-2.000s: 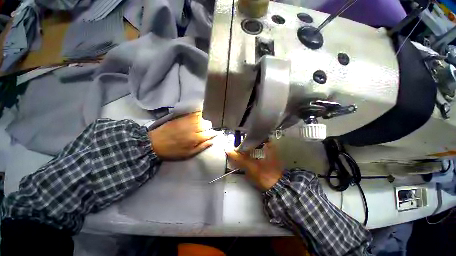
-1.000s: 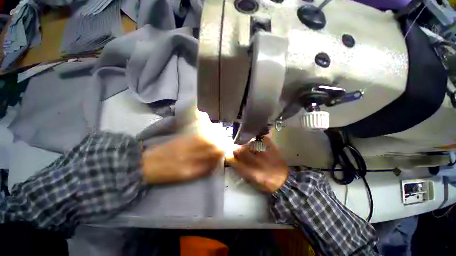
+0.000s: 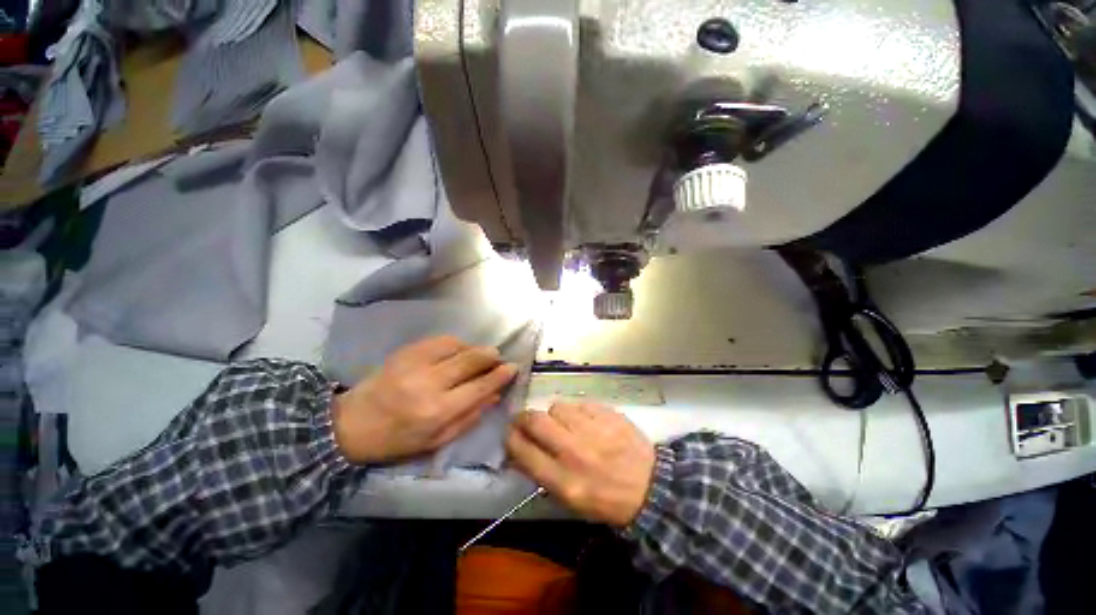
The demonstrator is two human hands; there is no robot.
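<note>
A grey garment panel (image 3: 397, 336) lies on the white table left of and under the sewing machine head (image 3: 769, 72). Its right edge runs from the brightly lit needle area toward the front edge. My left hand (image 3: 427, 396) lies flat on the panel, fingertips near that edge. My right hand (image 3: 583, 457) pinches the edge at the front and also holds a thin shiny pointed tool (image 3: 499, 521) that sticks out to the lower left. The needle and presser foot are lost in lamp glare.
More grey cloth (image 3: 180, 258) lies bunched at the left. Stacked cut pieces (image 3: 240, 60) lie on brown board at the upper left. A black cable (image 3: 859, 360) coils on the table at the right. Something orange (image 3: 517, 583) shows below the front edge.
Both hands have moved from the needle area toward the table's front edge. The panel's right edge now shows between them. The camera view has shifted, and the machine head appears higher and larger.
</note>
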